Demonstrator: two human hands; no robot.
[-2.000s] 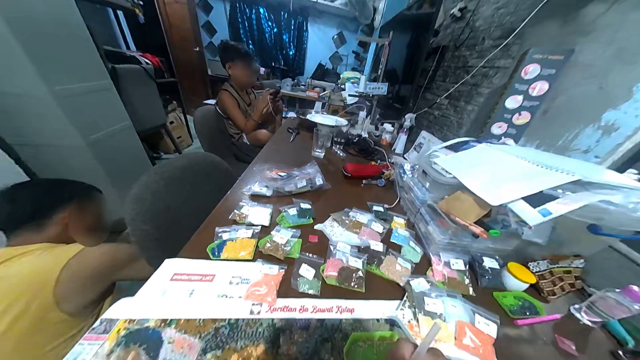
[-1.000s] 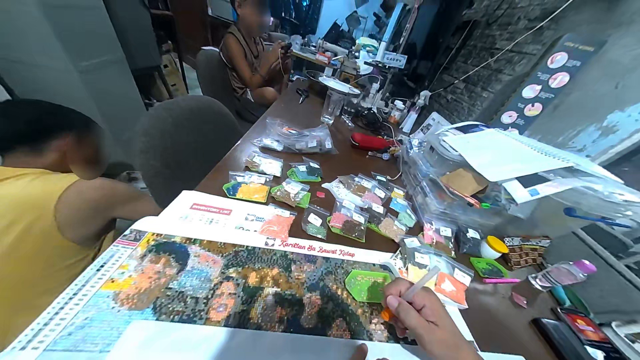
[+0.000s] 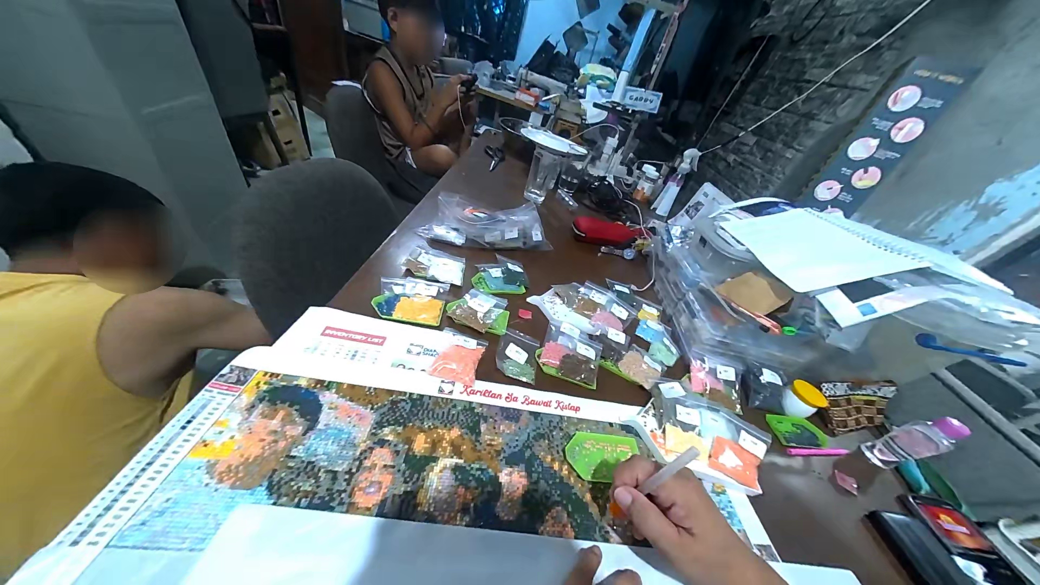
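Observation:
My right hand grips a translucent diamond-painting pen, its tip hidden low by the fingers over the diamond-painting canvas. Just left of that hand, a green plastic bead tray lies on the canvas. Only some fingers of my left hand show at the bottom edge, resting on the white cover sheet; whether they hold anything is not visible. Small zip bags of coloured drills and further green trays spread beyond the canvas. A white tray with bags stands right of my right hand.
A plastic bin heaped with papers stands at the right, near a pink-capped bottle, a yellow-lidded jar and a phone. A person in yellow is at the left; another sits at the table's far end beyond a glass.
The view has tilted down since the first frame. My left hand's fingers show more at the bottom edge than a second ago. My right hand stays by the green tray with the pen.

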